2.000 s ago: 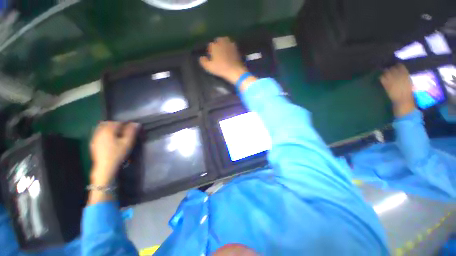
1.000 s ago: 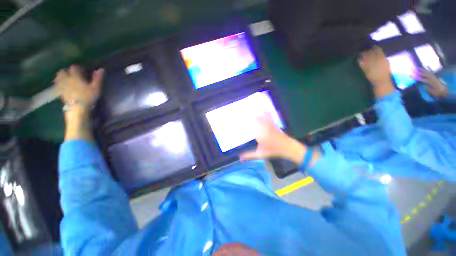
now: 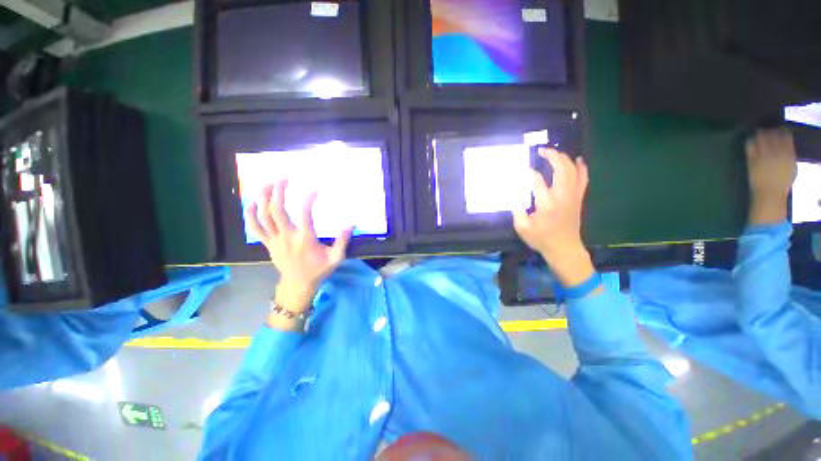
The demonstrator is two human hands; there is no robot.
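A black four-pocket tray (image 3: 397, 171) lies in front of me with a tablet in each pocket. My left hand (image 3: 297, 241), fingers spread, is over the brightly lit lower left tablet (image 3: 347, 185). My right hand (image 3: 556, 209) is at the right side of the lower right tablet (image 3: 491, 180), which shows a white area inside a dark border; its fingers are bent and I cannot tell whether they touch. The upper left tablet (image 3: 288, 54) is dark with a white label. The upper right tablet (image 3: 473, 49) shows orange, purple and blue.
Stacked black trays (image 3: 112, 198) stand at the left, with a tablet on the tilted near face. Another dark stack (image 3: 693, 63) stands at the upper right. At the right, another person's arm (image 3: 770, 185) reaches beside lit screens. Blue sleeves show at the left.
My left hand has moved from the tray's left edge onto the lower left tablet, now lit white. My right hand has shifted to the lower right tablet's right side. That tablet's display has changed.
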